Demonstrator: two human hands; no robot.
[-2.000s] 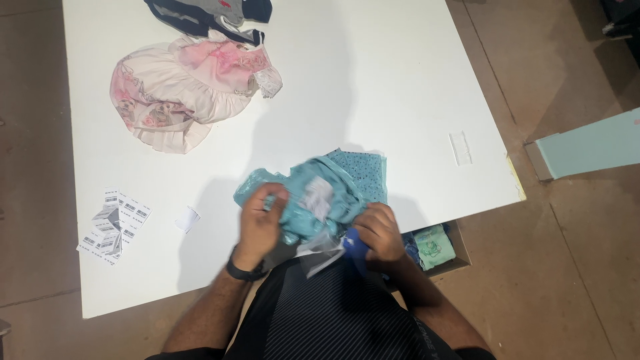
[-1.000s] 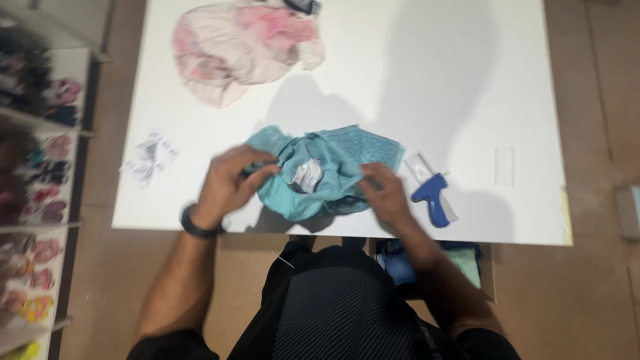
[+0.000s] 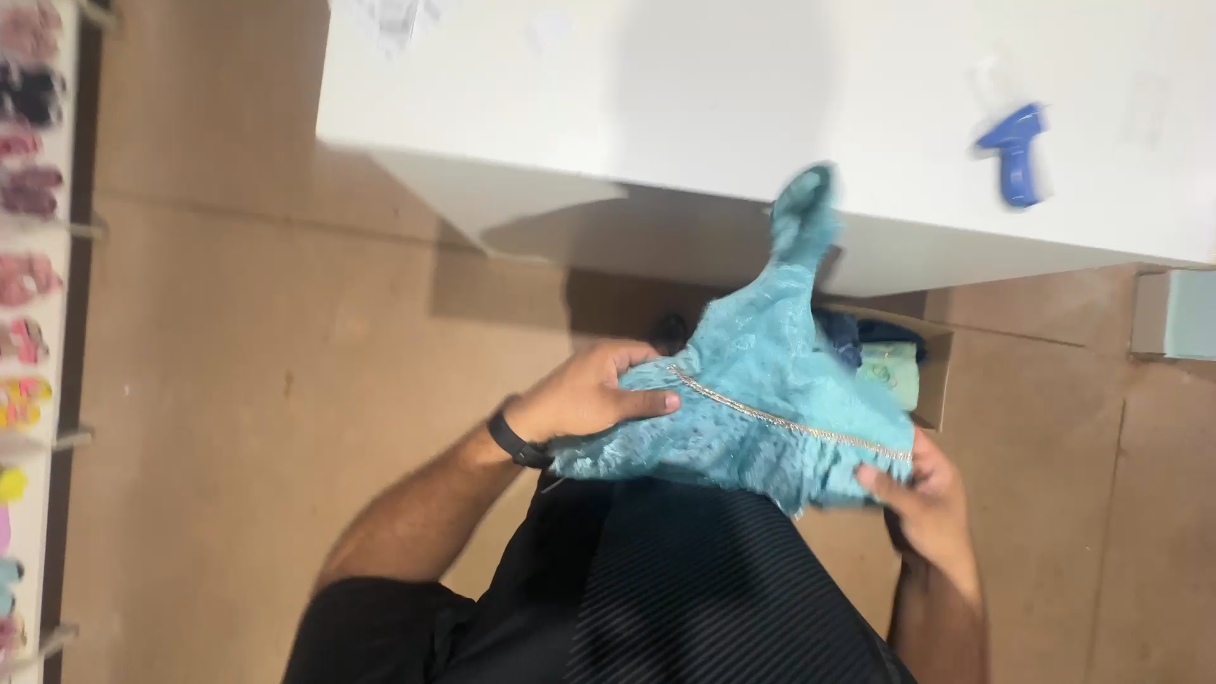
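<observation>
A teal lace garment with a band of beaded trim (image 3: 760, 380) is stretched between my hands in front of my body, off the table's near edge. My left hand (image 3: 608, 391) grips its left side, the thumb on top of the fabric. At the garment's right side, by the end of the trim, my right hand (image 3: 917, 494) pinches the cloth. A narrow part of the garment flares up toward the table. The blue tagging gun (image 3: 1016, 157) lies on the table, untouched. Motion blurs the fabric somewhat.
The white table (image 3: 513, 104) spans the top, with printed paper labels (image 3: 394, 19) at its upper left. Beneath its near edge sits a cardboard box (image 3: 936, 380) holding folded clothes (image 3: 890, 372). Shelves of small colourful goods (image 3: 27, 275) run down the left side.
The teal garment has come off the table toward my body and is spread out, its trim showing. The blue tagging gun, near my right hand two seconds ago, lies on the table. The view has shifted.
</observation>
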